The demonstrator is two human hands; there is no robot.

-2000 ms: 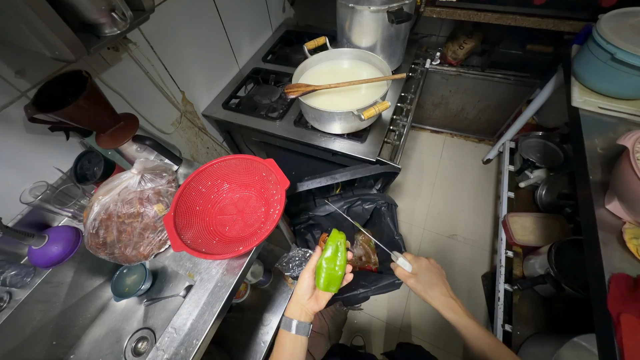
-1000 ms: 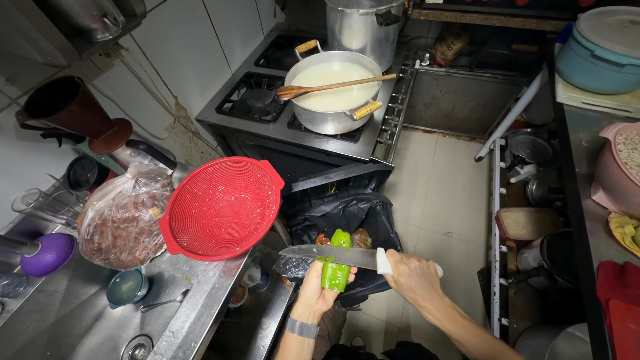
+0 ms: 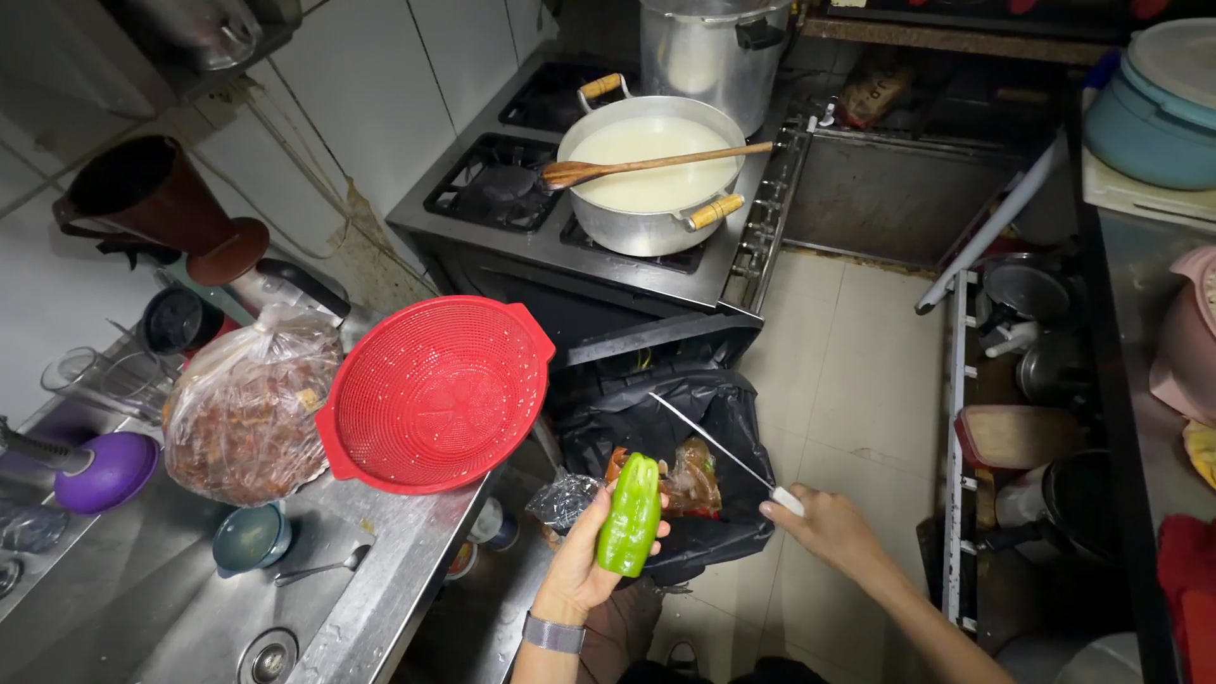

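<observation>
My left hand, with a metal watch band at the wrist, holds a green bell pepper upright over an open bin lined with a black plastic bag. To its right, my right hand grips the white handle of a kitchen knife. The blade points up and left, seen nearly edge-on, apart from the pepper. Food scraps and clear plastic lie in the bin below. A red plastic colander rests at the sink counter's edge, left of the pepper.
An aluminium pot of pale liquid, a wooden spoon across its rim, stands on the gas stove. A bag of reddish food and a small blue bowl are at the steel sink. Shelves with pans stand right.
One second ago the knife blade lay across the pepper; now it is away to the right, over the bin. The pepper is held more upright than then.
</observation>
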